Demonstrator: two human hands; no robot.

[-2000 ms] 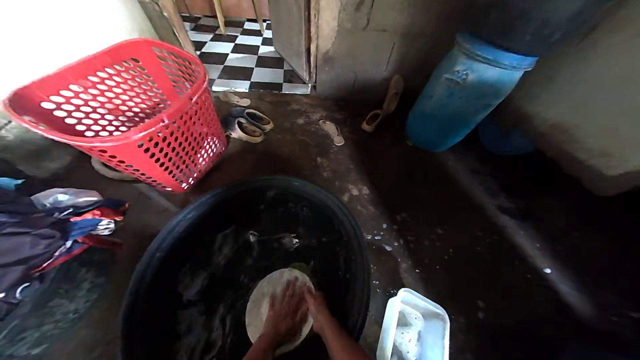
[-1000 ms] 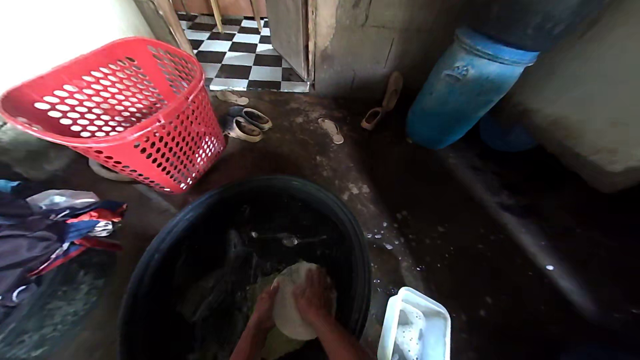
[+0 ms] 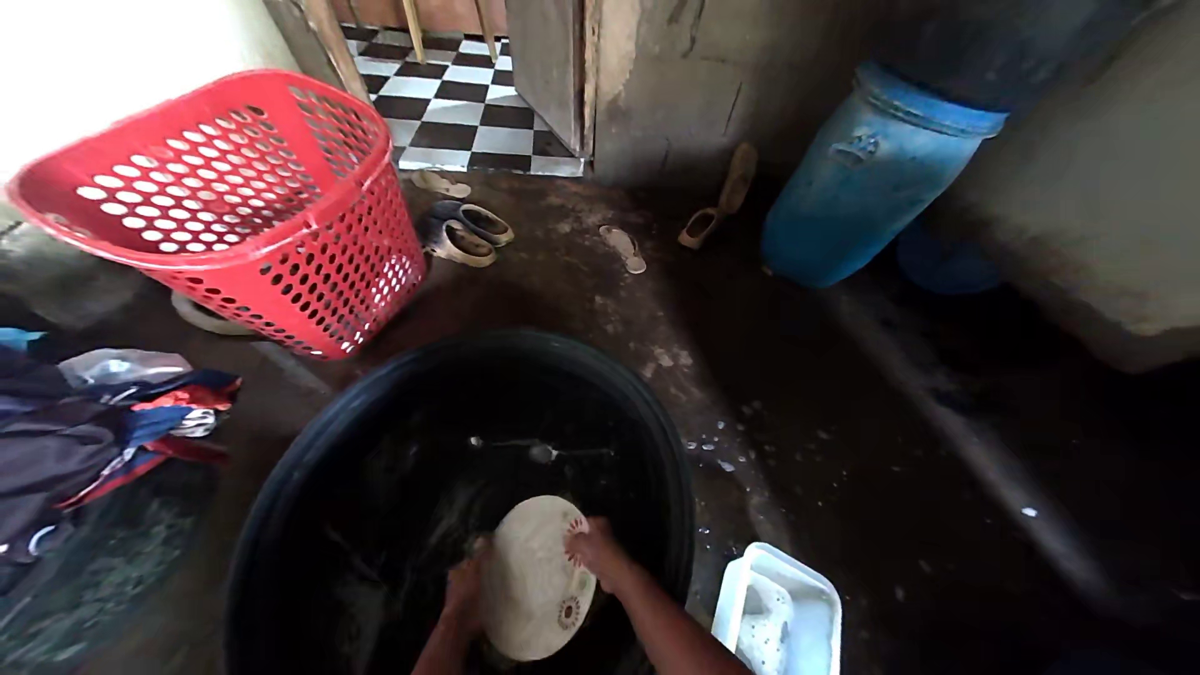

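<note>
A pale oval plate [image 3: 532, 581] with flower-like marks near its edge is held tilted over the dark water of a large black tub [image 3: 562, 345]. My left hand [image 3: 466, 583] is at the plate's left edge, its fingers partly hidden. On the right edge my right hand [image 3: 598, 553] grips the rim, fingers over a red mark. Beside the tub at lower right stands a white plastic container [image 3: 817, 586] with suds in it.
A red perforated laundry basket [image 3: 361, 248] stands behind the tub at left, with piled clothes [image 3: 66, 431] nearer. Shoes [image 3: 464, 234] and slippers [image 3: 623, 248] lie on the wet floor. A blue barrel [image 3: 867, 178] leans at back right, near a doorway with a checkered floor [image 3: 459, 108].
Both hands have moved apart to opposite edges of the plate. Its patterned face now shows; two seconds ago a hand lay across its middle.
</note>
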